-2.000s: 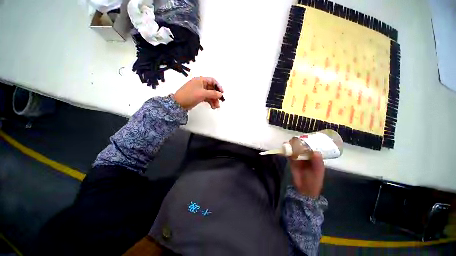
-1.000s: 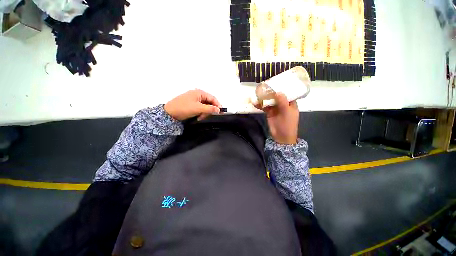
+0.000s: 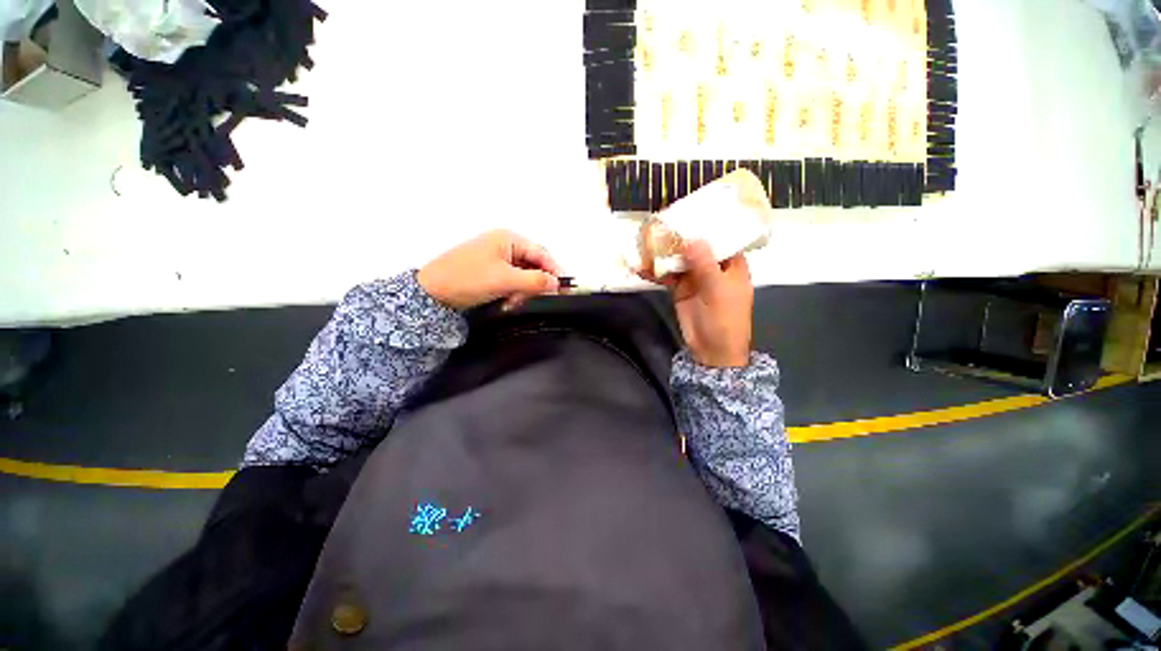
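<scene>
My left hand [image 3: 497, 270] pinches a small black strip [image 3: 567, 282] between thumb and fingertips at the table's front edge. My right hand [image 3: 713, 299] holds the glue bottle [image 3: 716, 224], tilted with its nozzle end towards the strip. The nozzle is washed out by glare, so whether it touches the strip cannot be told. The yellow printed board [image 3: 779, 83] lies beyond the bottle, with black tabs [image 3: 847, 183] in rows along its left, right and near edges. Its far edge is out of view.
A loose pile of black strips [image 3: 191, 108] lies at the far left. White crumpled wrapping [image 3: 159, 28] and a small open box [image 3: 51, 64] are beside it. Thin reddish-handled tools [image 3: 1143, 191] show at the right rim. A metal-framed rack [image 3: 993, 356] stands below the table at right.
Over two seconds the view has shifted, and the bottle has come closer to the strip in my left hand. In the last second the bottle moved slightly left; my left hand stayed nearly still.
</scene>
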